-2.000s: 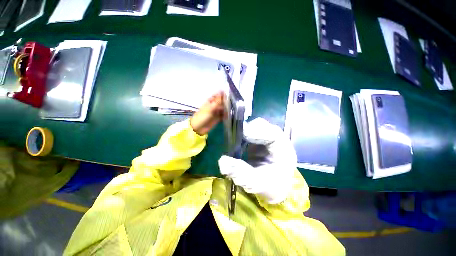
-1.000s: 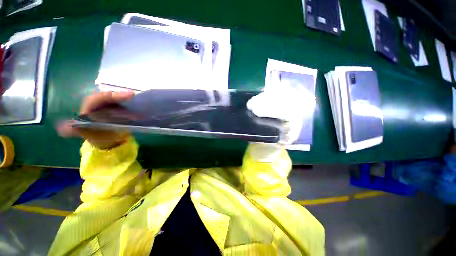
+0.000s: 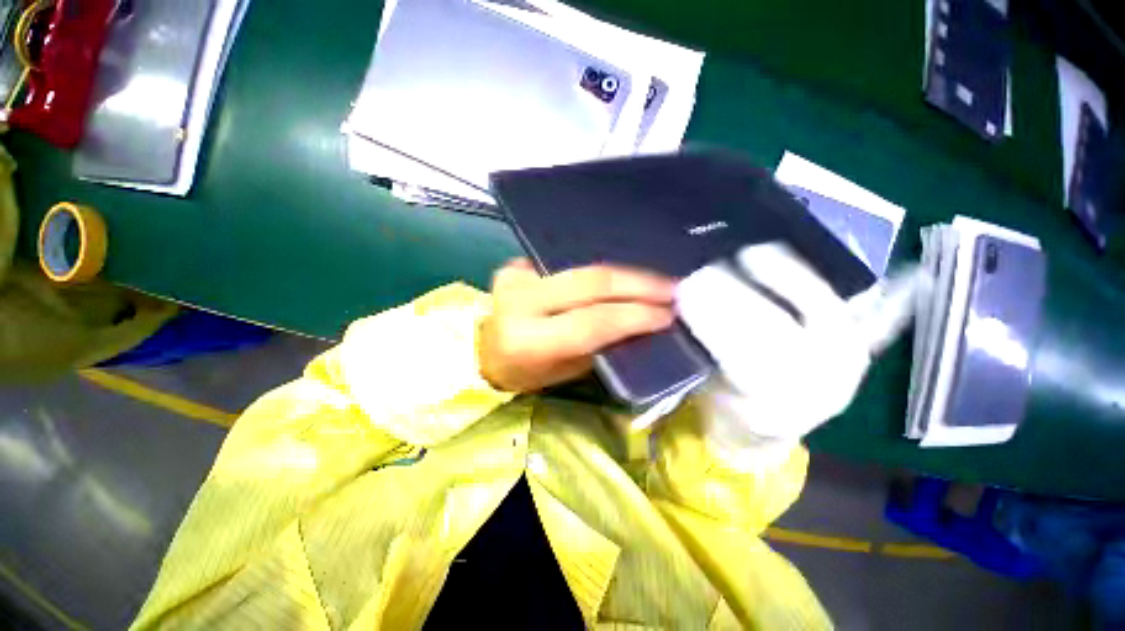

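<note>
A tablet back cover is tilted above the near side of the bench, its dark-looking smooth face with a small logo showing. My left hand, bare, holds its near left part, fingers across the face. My right hand, in a white glove and blurred, is on its near right part; its grip is partly hidden. A small white piece shows under the cover's near corner. Behind it, a silver cover lies on a stack with white sheets, two dark rings at one corner.
A yellow tape roll and a red object are at the left, beside a cover on white sheets. Stacked covers lie at right, one more partly hidden behind my glove. Dark covers lie along the far side.
The cover has turned from nearly edge-on to showing its logo face. My hands have come closer together on it. The view has shifted too.
</note>
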